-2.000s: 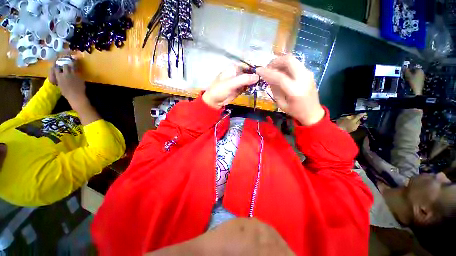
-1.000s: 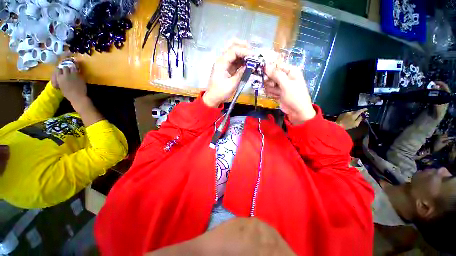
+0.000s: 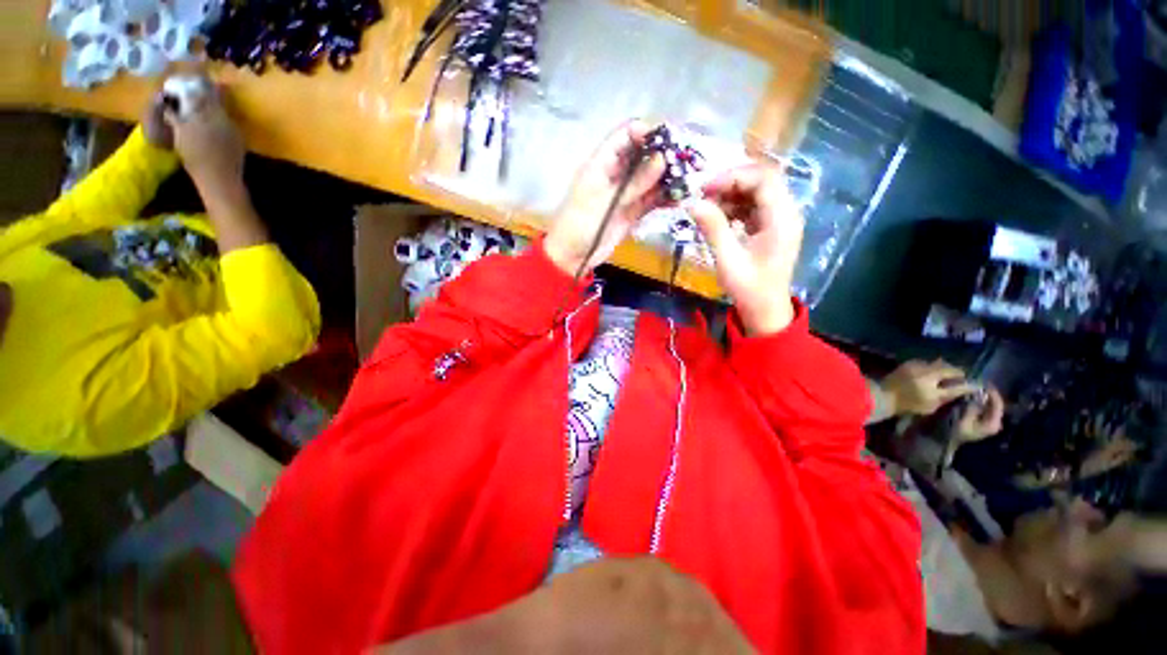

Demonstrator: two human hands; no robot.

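My left hand [image 3: 595, 205] holds a small black-and-white head piece [image 3: 668, 164] at its fingertips, above the clear plastic sheet [image 3: 589, 77]. A narrow dark strap [image 3: 614, 211] hangs from the piece, past my left palm toward the red sleeve. My right hand [image 3: 755, 237] is just right of the piece, fingers bent and thumb raised; its fingertips are blurred, so I cannot tell whether they hold anything. A second small white-and-dark piece [image 3: 682, 230] with a dark strip shows between my hands, lower down. What supports it is unclear.
Strap assemblies [image 3: 493, 51] lie behind the work. White sleeves [image 3: 122, 39] and glossy black pieces [image 3: 288, 32] lie far left. An open carton [image 3: 380, 275] holds white parts. A worker in yellow [image 3: 192, 346] is left; another person's hands [image 3: 941, 390] are right, near a blue bin [image 3: 1081, 109].
The view has turned and shifted. The head piece now shows a different side, and its strap lies closer along my left hand. My right hand has drawn slightly away from the piece.
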